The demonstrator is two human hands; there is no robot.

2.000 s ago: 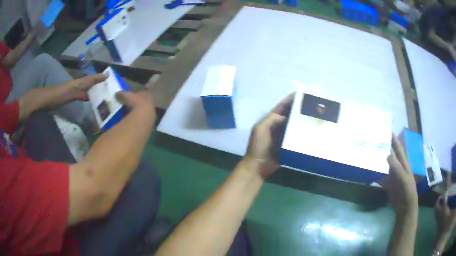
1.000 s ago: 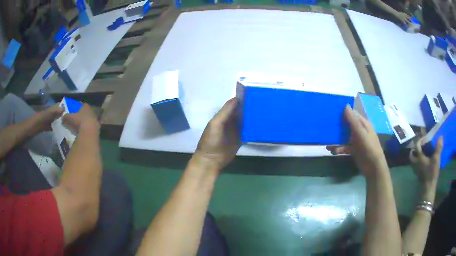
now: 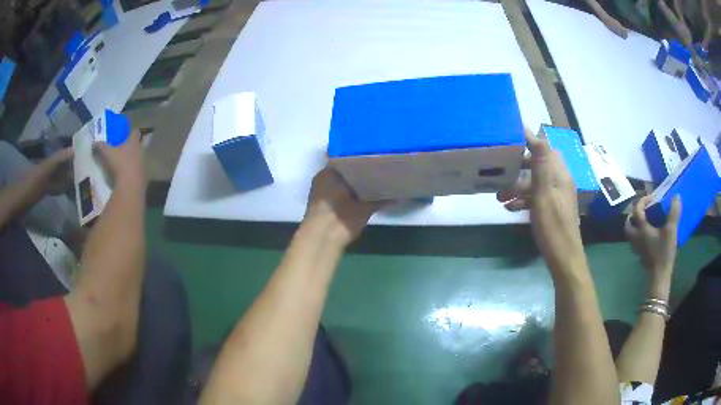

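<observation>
The main retail carton (image 3: 427, 119) is held level above the near edge of the white board (image 3: 356, 43). Its plain blue side faces up, and a greyish face with a small dark picture faces me. My left hand (image 3: 336, 207) holds its left end from below, with the fingers hidden under it. My right hand (image 3: 544, 178) grips its right end. An upright carton (image 3: 242, 146) with a white top and blue side stands on the board at left. A small blue edge (image 3: 419, 199) shows under the held carton; what it belongs to is hidden.
A light-blue-topped carton (image 3: 571, 158) and a small carton with a dark picture (image 3: 609, 176) are at the board's right corner. A neighbour's hand (image 3: 654, 229) holds a blue carton at right. At left, a red-sleeved person's hands hold a carton (image 3: 93, 170). The floor (image 3: 395, 300) is green.
The held carton has turned in both hands: first its white picture face showed, then its blue side faced me, now blue is on top with the greyish face towards me. The view has shifted too.
</observation>
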